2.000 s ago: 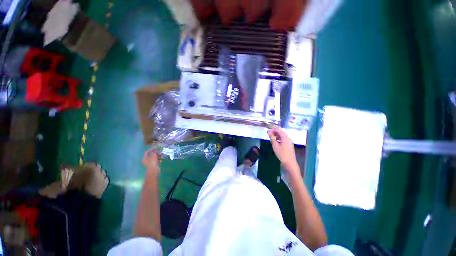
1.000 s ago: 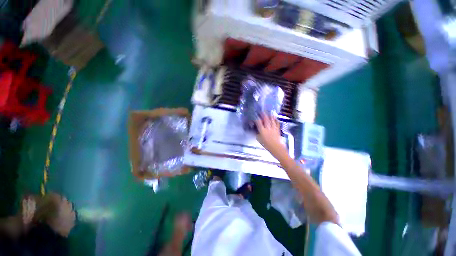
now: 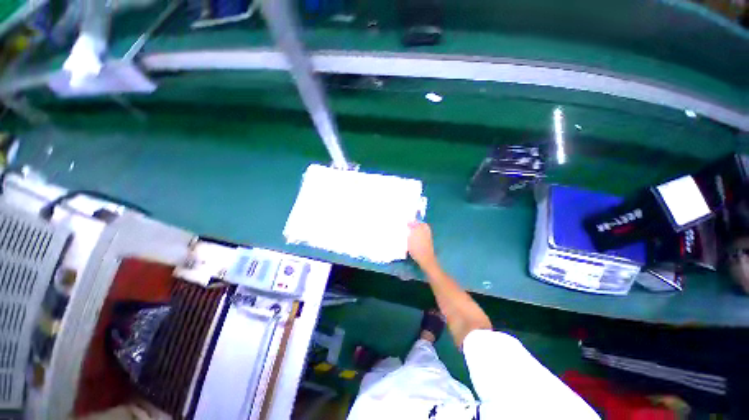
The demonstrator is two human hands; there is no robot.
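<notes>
The stack of shrink bags (image 3: 357,213), a large flat white rectangle, lies on the green bench near its front edge. My right hand (image 3: 420,243) is at the stack's right front corner and touches its edge. Its fingers are blurred, and I cannot tell if they pinch a bag. My left hand is not in view. A dark product box in clear film (image 3: 141,338) lies at the tunnel mouth end of the roller conveyor (image 3: 182,349), at the lower left.
The bar sealer (image 3: 238,361) and control box (image 3: 267,272) are at lower left, beside the tunnel curtain (image 3: 131,283). A bench scale (image 3: 587,225) stands right on the bench, with black product boxes (image 3: 649,215) over its edge. A wrapped dark box (image 3: 509,174) lies behind.
The view has turned right to the bench. My right hand has left the wrapped box and is now at the bag stack. The wrapped box is now nearer the curtain. My left hand has left view.
</notes>
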